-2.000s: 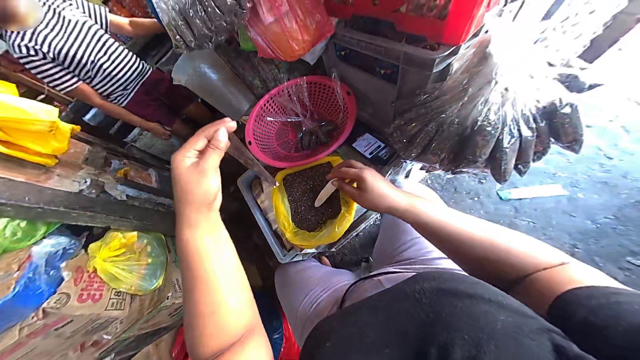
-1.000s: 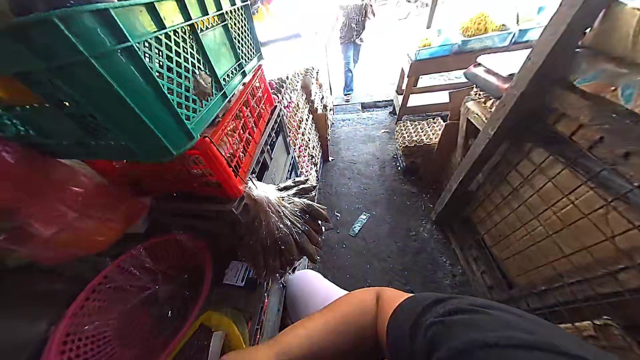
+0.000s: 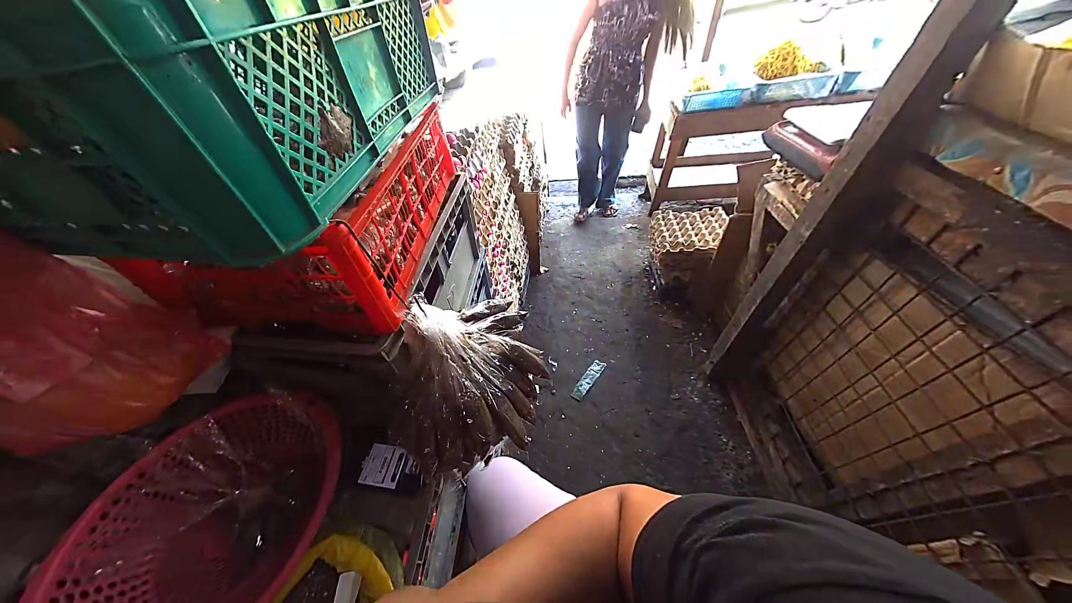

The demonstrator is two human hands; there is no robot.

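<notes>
At the bottom edge, my right forearm reaches down to the left from a black sleeve; only the wrist area shows, and the hand is cut off by the frame. Just left of it, a white flat tool [image 3: 347, 586] stands over the yellow plastic bag [image 3: 356, 553], whose dark contents barely show. My left hand is outside the view. A pink perforated basket [image 3: 322, 469] with clear plastic in it lies at the lower left. A bunch of filled clear plastic bags [image 3: 477, 377] hangs beside the crates, above my knee.
A green crate [image 3: 167, 126] rests on a red crate [image 3: 377, 243] at left. Egg trays [image 3: 502, 201] are stacked behind them, with more trays [image 3: 688, 230] across the walkway. A person [image 3: 607, 100] stands in the entrance. A wooden post [image 3: 863, 184] and wire mesh [image 3: 904, 385] line the right.
The view has swung from my lap to the walkway. My left hand, seen raised two seconds ago, is out of view. The person at the entrance has come nearer.
</notes>
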